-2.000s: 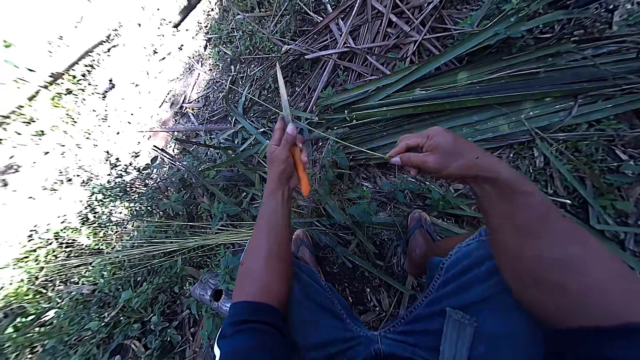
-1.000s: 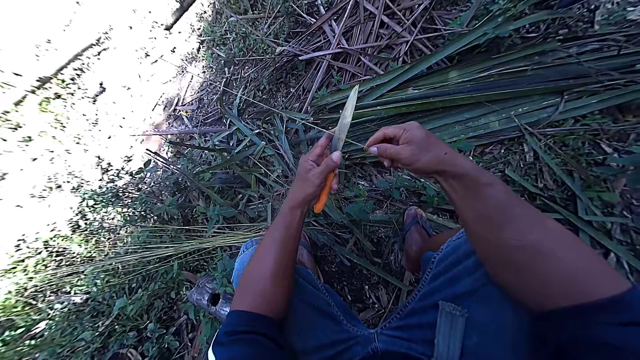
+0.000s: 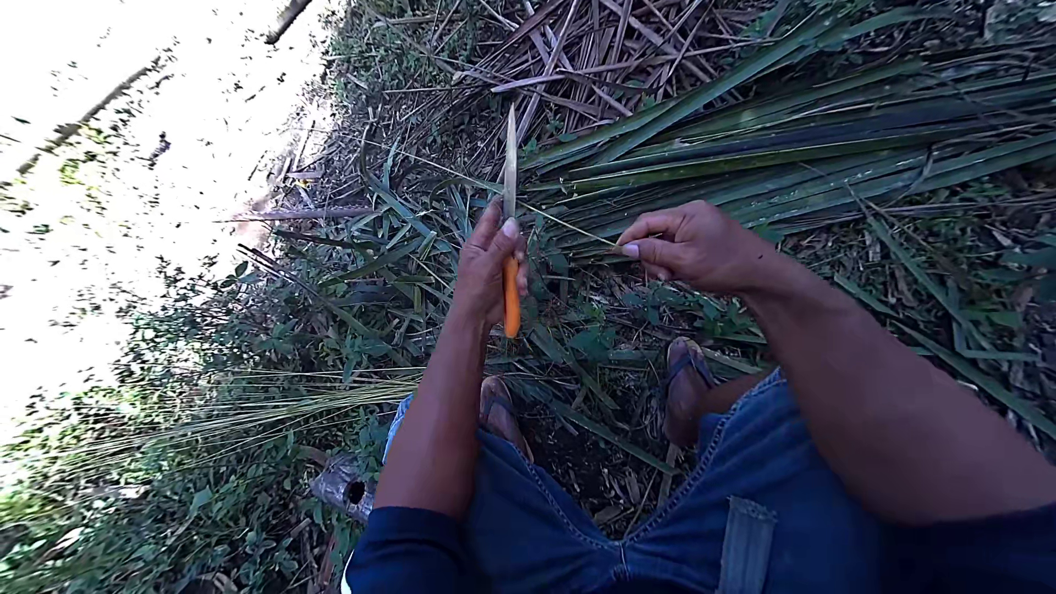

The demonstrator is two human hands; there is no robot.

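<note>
My left hand is closed round the orange handle of a knife, whose blade points up and away from me. A thin, pale green leaf midrib crosses the blade just above my left thumb. Its near end is pinched between the thumb and fingers of my right hand, and the rest runs off to the upper left. Whether the midrib touches the blade's edge cannot be told.
Long green palm leaflets lie at the upper right, beside dry brown leaf strips. A bundle of thin midribs rests on low plants at the left. Near my left foot is a hollow log end; my sandalled feet stand on leaf litter.
Over the last second my hands have moved apart, the right one drawing to the right with the pinched end. The knife has swung from leaning right to nearly straight up.
</note>
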